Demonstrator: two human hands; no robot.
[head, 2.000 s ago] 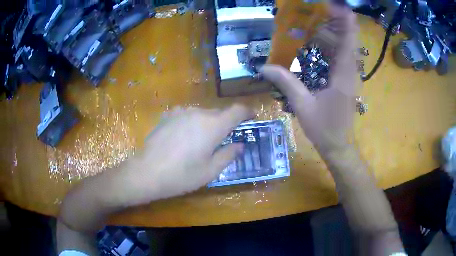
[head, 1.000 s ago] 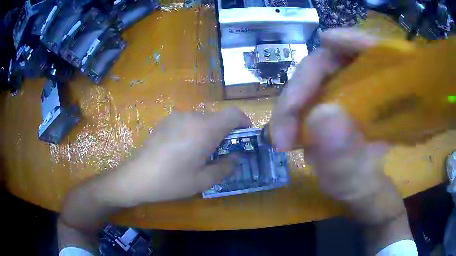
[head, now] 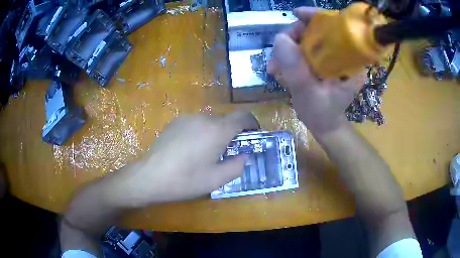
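A pale grey rectangular housing (head: 275,169) lies on the bench near its front edge, with recesses and holes at its right end. My left hand (head: 186,151) rests over its left part, thumb inside and fingers at the back edge. A small metal fitting (head: 252,146) shows inside the housing near my thumb. My right hand (head: 315,95) grips the orange electric screwdriver (head: 335,43) at the screw feeder (head: 252,68). The driver bit is hidden behind my hand and the driver body.
Dark housings (head: 85,40) are heaped at back left, and one separate housing (head: 63,113) sits in front of them. A pile of metal fittings (head: 370,98) lies right of my right hand. Another person's sleeve (head: 455,171) shows at the right edge.
Since one second ago my right hand has moved the screwdriver from the housing's right end back and up to the feeder. My left hand stays on the housing.
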